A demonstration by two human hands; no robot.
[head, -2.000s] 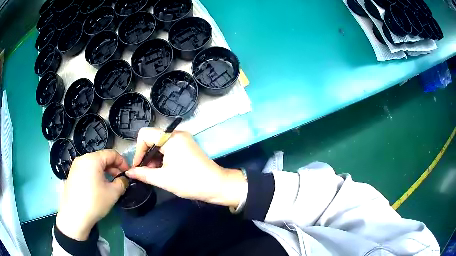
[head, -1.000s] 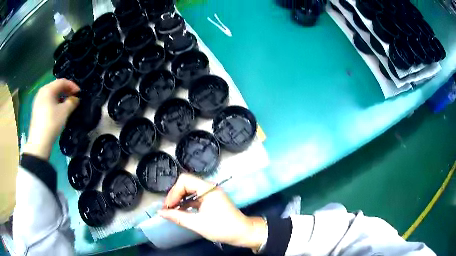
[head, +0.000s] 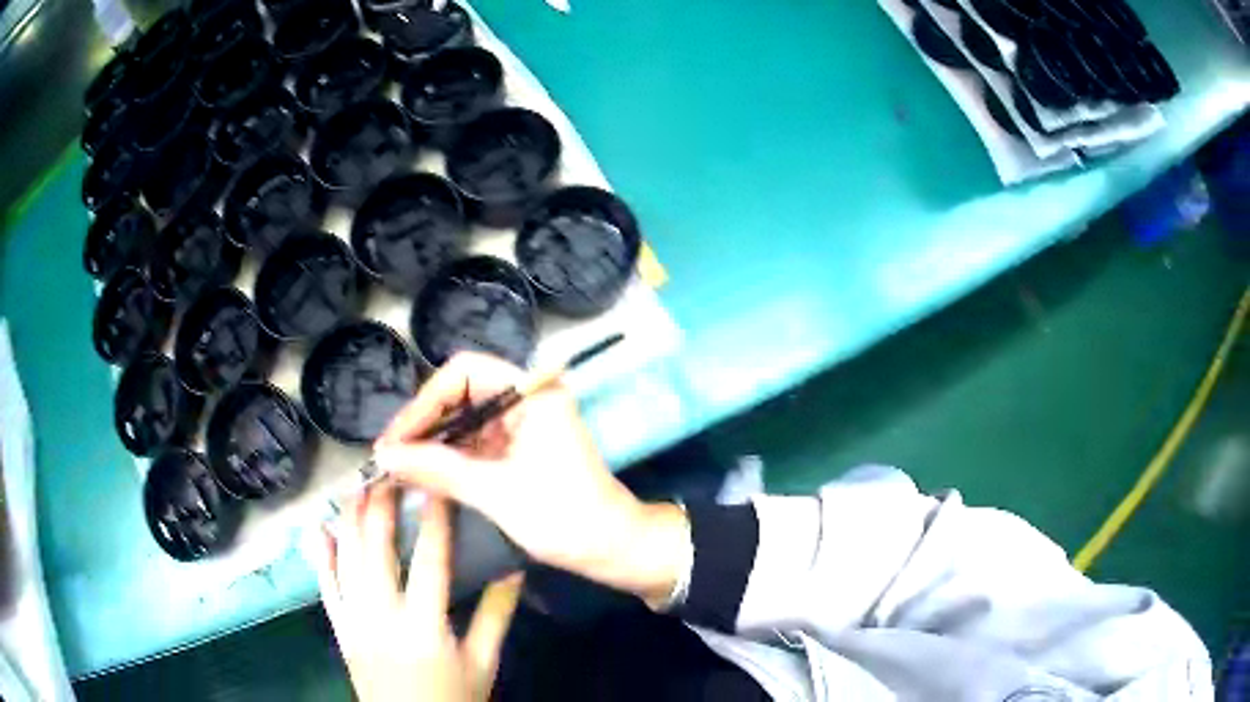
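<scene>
My right hand (head: 507, 439) holds a thin pen-length tool (head: 548, 377) like a pencil, dark end up to the right and tip down to the left. My left hand (head: 405, 597) is just below the tip, fingers spread and pointing up, blurred. A grey, pale sheet-like piece (head: 473, 549) shows beside its fingers at the bench edge; whether the hand grips it is unclear. Small blurred detail sits at the tool tip. Round black housings (head: 473, 313) with open tops and ribbed floors stand in rows on a white sheet (head: 617, 343) beyond my hands.
The glossy blue-green bench mat (head: 740, 178) has its front edge running up to the right. Stacked housings between white sheets (head: 1042, 137) stand at upper right. A white sheet (head: 21, 521) hangs at the left rim. Green floor with a yellow line (head: 1165, 453) lies at right.
My left hand has come from the housings at the left to beside the tool tip. The black housing seen between my hands two seconds ago is no longer visible there. The view has shifted.
</scene>
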